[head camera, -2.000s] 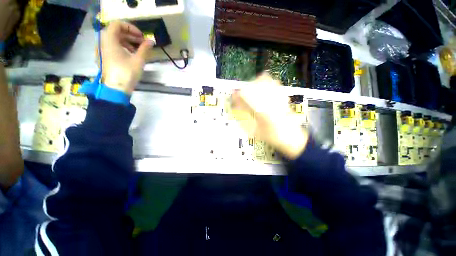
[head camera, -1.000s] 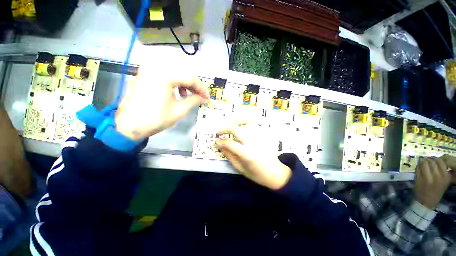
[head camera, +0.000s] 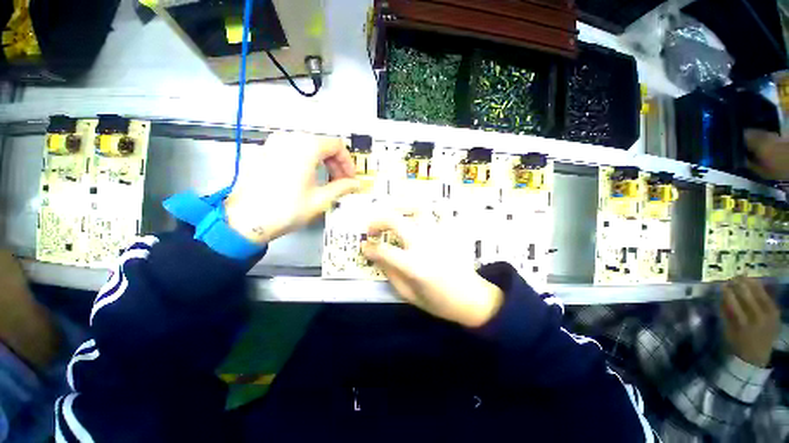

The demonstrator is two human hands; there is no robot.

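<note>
Cream-yellow circuit boards [head camera: 510, 227] lie side by side in the silver-grey rail [head camera: 298, 290], with yellow and black parts along their far edge. My left hand [head camera: 298, 186], with a bright blue wrist strap [head camera: 212, 227], is over the upper left of the nearest board group, thumb and forefinger curved towards each other near a yellow part. My right hand [head camera: 424, 272] is over the lower part of the same boards, fingertips bent down at the surface. Glare washes out the boards around both hands. Whether either hand holds a small component cannot be seen.
Behind the rail are black bins of green components [head camera: 422, 85], green-yellow components [head camera: 503, 93] and dark components [head camera: 593, 104], with brown slotted strips [head camera: 484, 24] behind. A beige box [head camera: 298, 26] and blue cord [head camera: 242, 95] are left. Another person's hands [head camera: 751, 318] show right; an arm [head camera: 26, 316] left.
Over two seconds, my left hand has come from the beige box to the boards. My right hand has moved down and left onto them. Since one second ago both have shifted only slightly.
</note>
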